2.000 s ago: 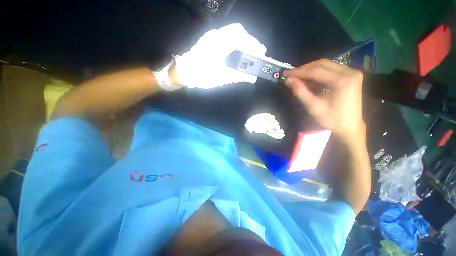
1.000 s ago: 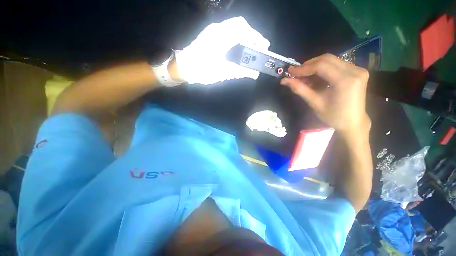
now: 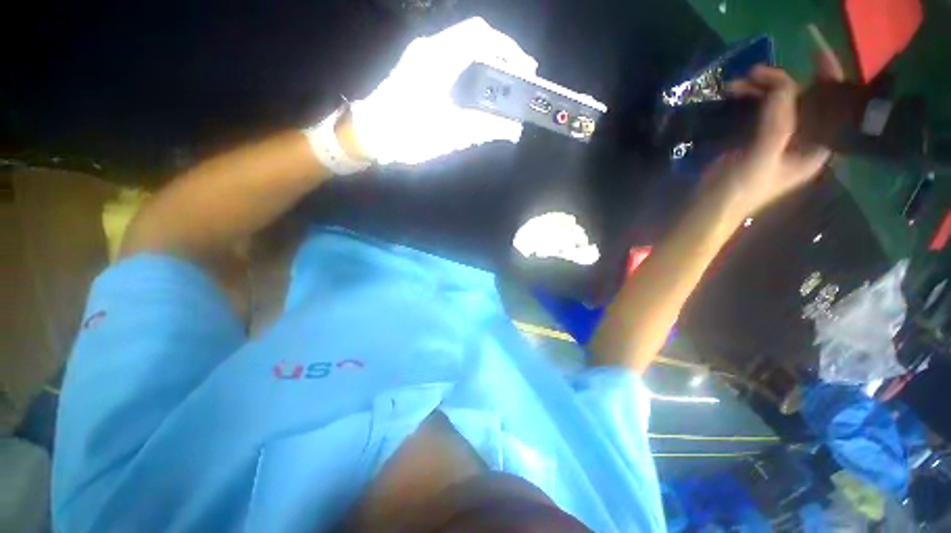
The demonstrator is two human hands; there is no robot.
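My left hand (image 3: 417, 99), in a bright white glove, holds a flat grey-black electronic unit (image 3: 516, 97) at its left end. The unit's narrow port side faces up, with a red-ringed socket and a small shiny metal connector near its right end. My bare right hand (image 3: 777, 141) is apart from the unit at the right, slightly blurred, with its fingers around a long black tool (image 3: 847, 117). The tool's left end, near the unit, is dark and hard to make out.
A blue-edged tray (image 3: 720, 78) of shiny bits lies beyond my right hand. A crumpled off-white lump (image 3: 555, 238) lies on the black surface. A red sheet (image 3: 882, 31) is at upper right. A clear plastic bag (image 3: 860, 328) and loose metal bits (image 3: 819, 297) are at right.
My right hand has left the unit's port end and moved right onto the black tool. The tool has shifted left. The unit in my left hand has moved slightly up and left.
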